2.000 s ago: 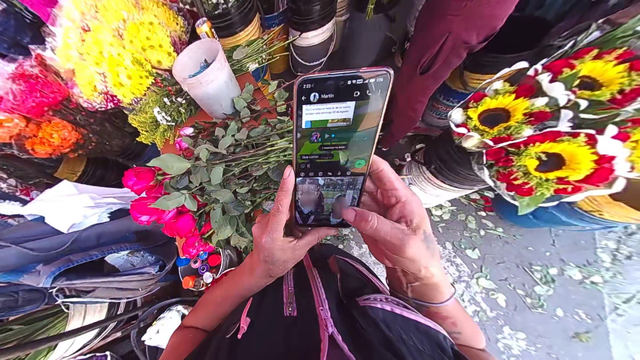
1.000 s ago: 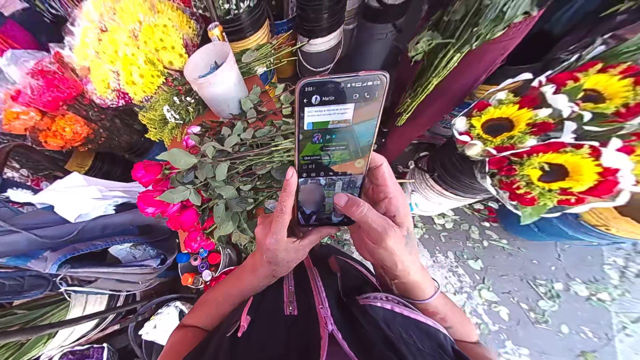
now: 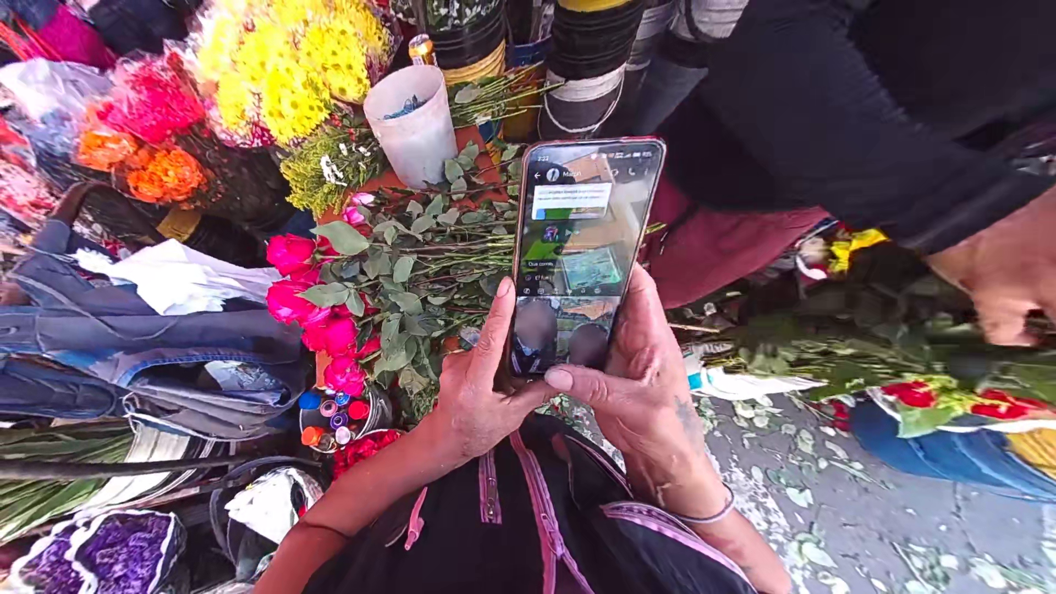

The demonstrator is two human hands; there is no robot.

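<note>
Both my hands hold a smartphone (image 3: 584, 256) upright in front of my chest, its lit screen facing me. My left hand (image 3: 474, 396) grips the phone's lower left edge. My right hand (image 3: 648, 396) wraps the lower right side, with its thumb by the bottom of the screen. Behind and left of the phone lie long-stemmed pink roses (image 3: 309, 297), their leafy stems running behind it. A translucent white plastic cup (image 3: 412, 132) with blue bits inside stands beyond the stems. A black bag or garment with pink zippers (image 3: 528, 511) is below my hands.
Yellow flowers (image 3: 289, 66) and orange flowers (image 3: 165, 172) stand at the upper left. Folded blue denim (image 3: 198, 346) lies at the left, beside a container of colored caps (image 3: 337, 419). Another person in a dark sleeve (image 3: 825, 107) is at the right, above a blue bucket (image 3: 932, 450). Leaves litter the pavement.
A person in dark clothing has come into view at the upper right, with greenery below the arm. The sunflower bouquets at the right are out of sight. My hands still hold the phone.
</note>
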